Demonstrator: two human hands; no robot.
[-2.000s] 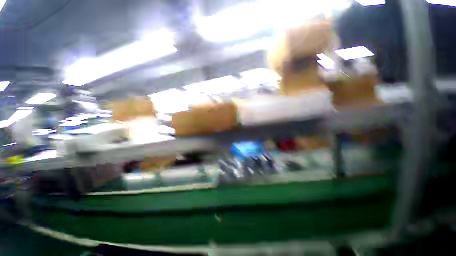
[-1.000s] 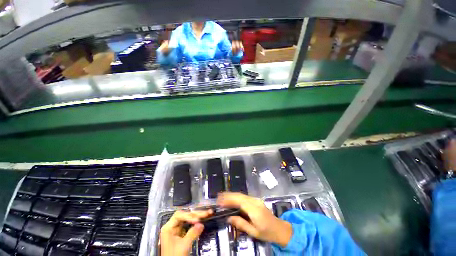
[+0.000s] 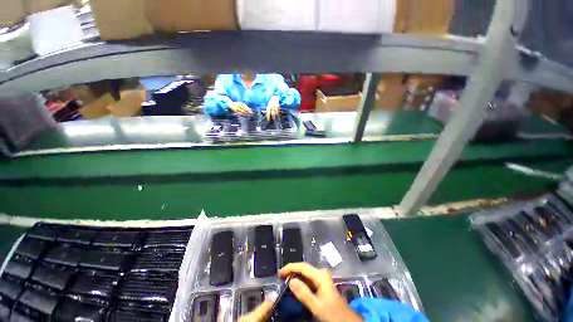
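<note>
My right hand (image 3: 317,294) holds a black handset (image 3: 284,295) tilted over the front row of the clear blister tray (image 3: 405,277). My left hand (image 3: 257,312) shows only as fingertips at the bottom edge, touching the handset's lower end. In the tray's back row, three closed black handsets lie at left, a small white label (image 3: 330,254) lies in a pocket, and an open handset (image 3: 359,236) with orange spots lies at right. Front-row pockets hold more handsets, partly hidden by my hands. The dark parts tray (image 3: 81,264) with black slabs is at left.
A green conveyor belt (image 3: 251,182) runs behind the trays. A slanted grey post (image 3: 449,135) stands at right. Another clear tray with handsets (image 3: 534,233) lies far right. A person in a blue smock (image 3: 251,97) works across the belt. Cartons (image 3: 195,14) sit on the shelf above.
The view has tilted up, so the trays sit lower. My hands have moved down with the handset, now more upright; my left hand is mostly cut off. The neighbour's hand at right has left the tray.
</note>
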